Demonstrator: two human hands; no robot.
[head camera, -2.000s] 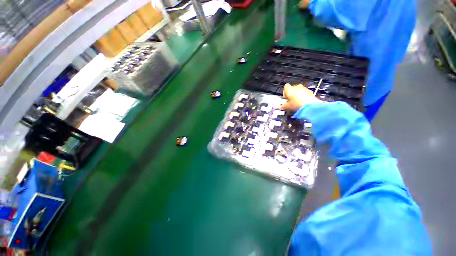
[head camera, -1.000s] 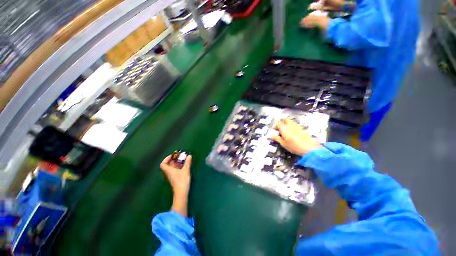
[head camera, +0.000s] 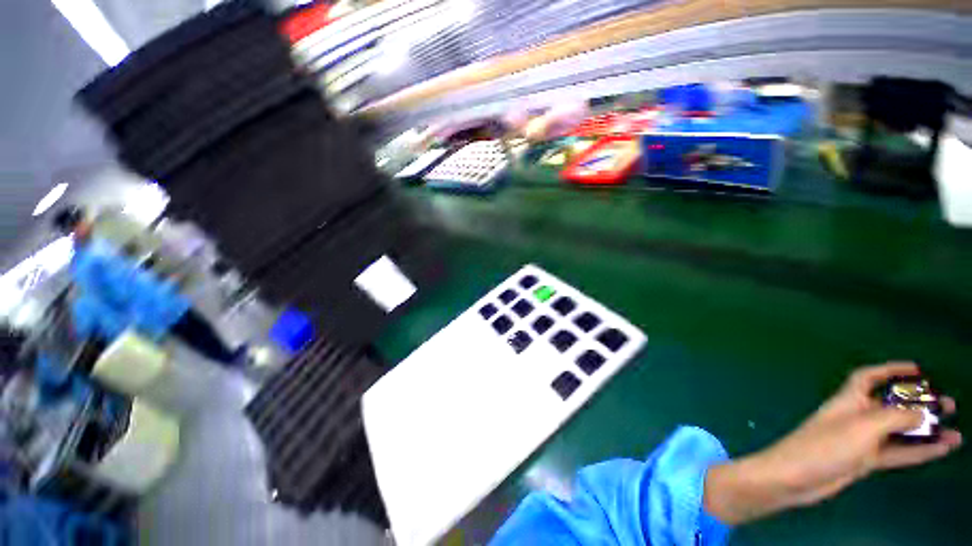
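Note:
My left hand reaches in from the bottom, bare, with a blue sleeve. Its fingers hold a small dark watch housing with gold and pale parts, at the right side of the picture over the green mat. My right hand is out of the picture. The white foam tray lies left of my sleeve. Several black glossy watch units sit in its far part, and one piece there shows bright green.
Tall stacked black trays with a white label stand at the left. A blue bench device and a red tool tray stand at the back of the green mat. A person is at far left.
The view has swung left, so the white foam tray and stacked trays show; the clear tray and my right hand have left the picture. My left hand still holds the housing.

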